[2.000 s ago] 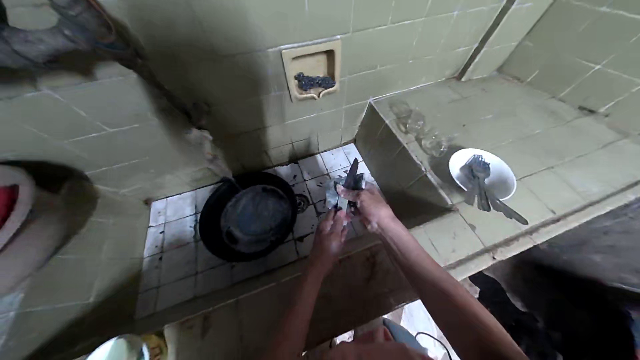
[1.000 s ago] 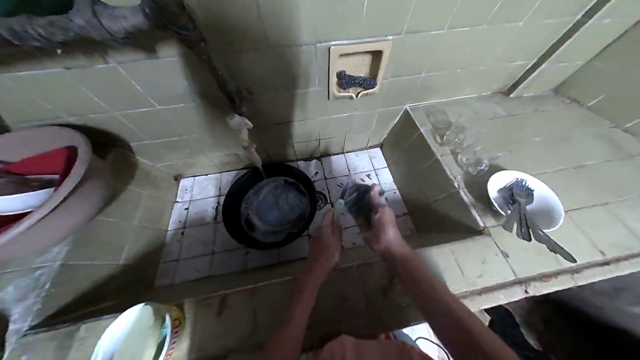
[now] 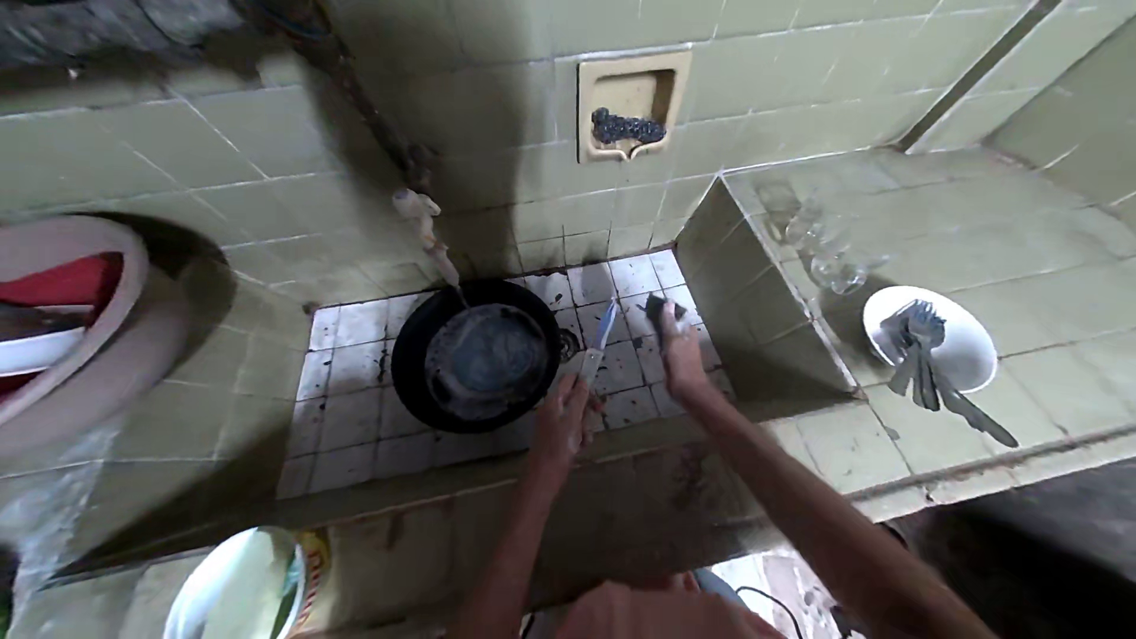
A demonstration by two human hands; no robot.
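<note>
My left hand [image 3: 562,415] grips a knife [image 3: 599,335] by its pale handle, the blade pointing up and away over the white-tiled sink floor. To its right my right hand [image 3: 679,351] holds a dark scouring pad [image 3: 664,312], apart from the blade. Left of both hands a black basin [image 3: 404,359] of cloudy, sudsy water stands in the sink, under a tap [image 3: 428,226] with a thin stream running into it.
Right of the sink, a white bowl [image 3: 972,342] holding forks and other cutlery stands on the tiled counter beside several glasses [image 3: 837,271]. A wall soap dish [image 3: 632,93] holds a dark scourer. A large tub [image 3: 133,275] is at left, a white bucket [image 3: 191,581] at lower left.
My hands were close together around the knife and pad; now they are apart, the knife in my left hand and the pad in my right.
</note>
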